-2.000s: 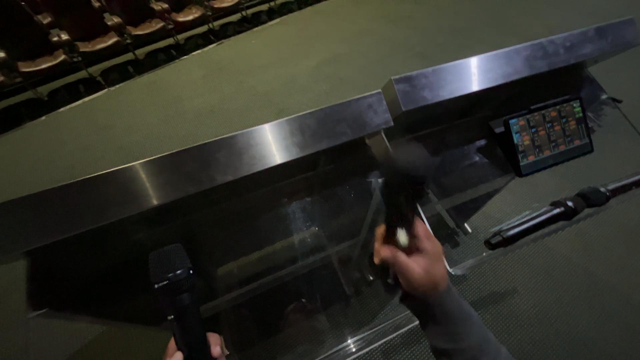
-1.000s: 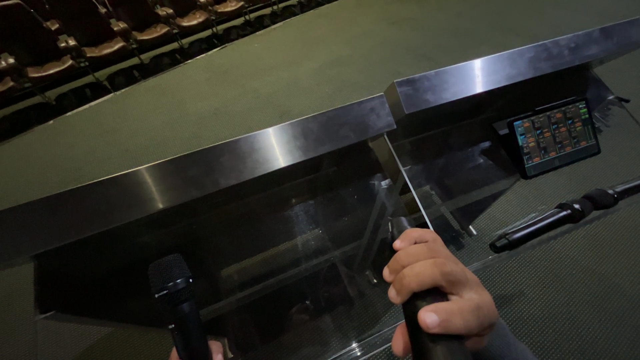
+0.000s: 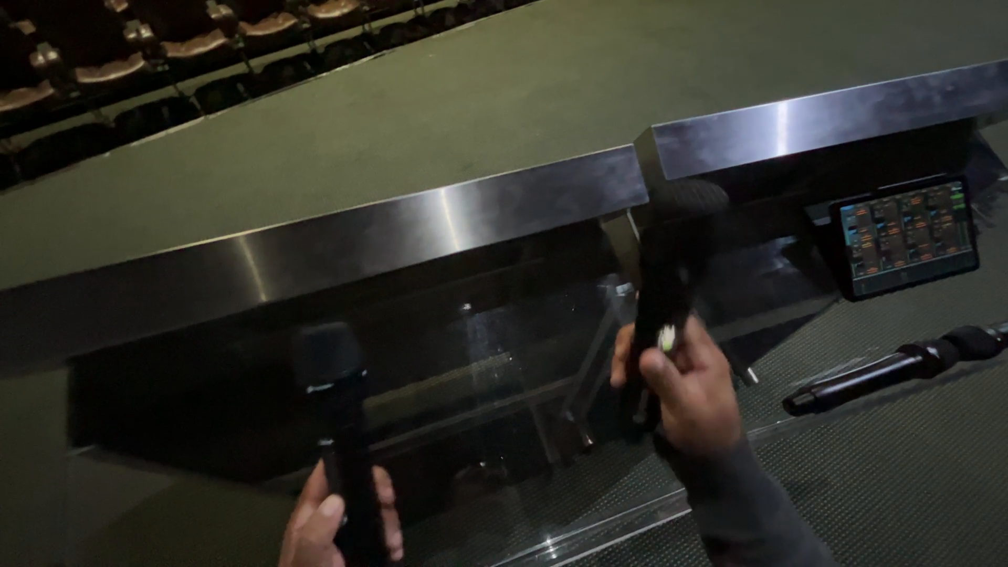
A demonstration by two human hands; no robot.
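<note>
At the lower left, my left hand is wrapped round the body of a black handheld microphone, its head pointing up. Near the centre right, my right hand grips a second black handheld microphone, held upright and blurred by motion. A small bright spot shows on its body beside my thumb. To the right of that hand, another black microphone lies slanted on the clear surface. Behind it stands a tablet with a lit screen of coloured controls.
Two brushed metal panels run across the view with a narrow gap between them. A transparent sheet with a clear edge lies below my hands. Rows of seats stand at the upper left, beyond a green floor.
My right hand has turned its microphone from head out of view to head up. My left hand and its microphone show higher in the view than a second ago.
</note>
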